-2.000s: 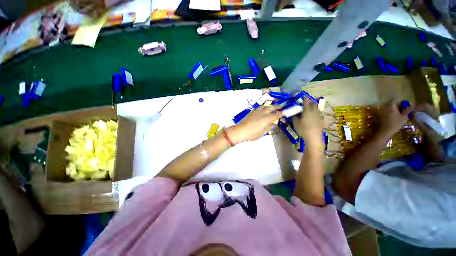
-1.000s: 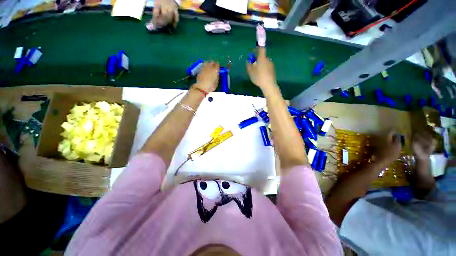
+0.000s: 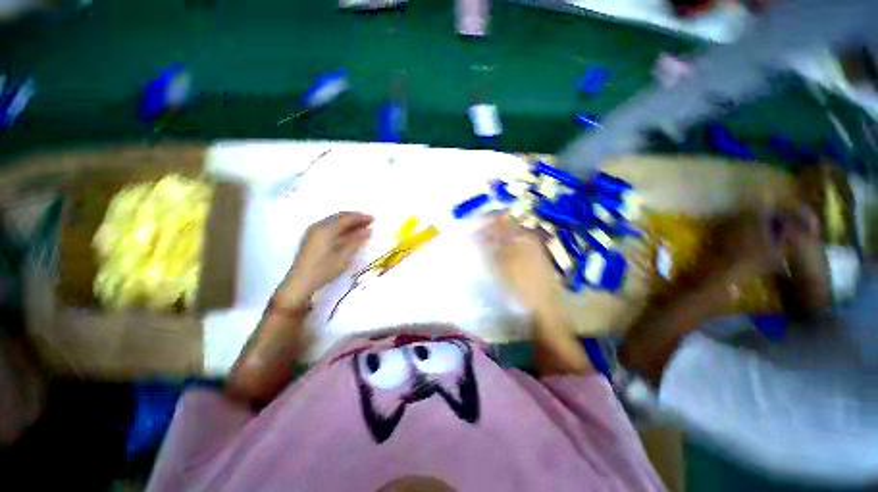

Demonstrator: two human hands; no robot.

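Note:
The frame is blurred. Amber-taped strips point(image 3: 409, 246) with dark lead wires lie on the white work sheet point(image 3: 279, 226) between my hands. My left hand point(image 3: 334, 245) is over the sheet left of the strips, fingers curled; I cannot tell if it holds anything. My right hand point(image 3: 510, 252) is at the left edge of the heap of blue battery cells point(image 3: 578, 216), fingers blurred; its grip cannot be told. One blue cell point(image 3: 472, 206) lies just left of the heap.
An open cardboard box point(image 3: 223, 245) of yellow pieces stands at left. Blue cells lie on the green conveyor belt point(image 3: 250, 58) beyond. A grey metal upright point(image 3: 674, 86) slants in at upper right. Another person's arm point(image 3: 698, 288) works over gold strips point(image 3: 674, 235) at right.
Both my hands have drawn back from the belt to the white sheet. The heap at right looks fuller than one second ago. The other person's hand at the far side of the belt is out of view.

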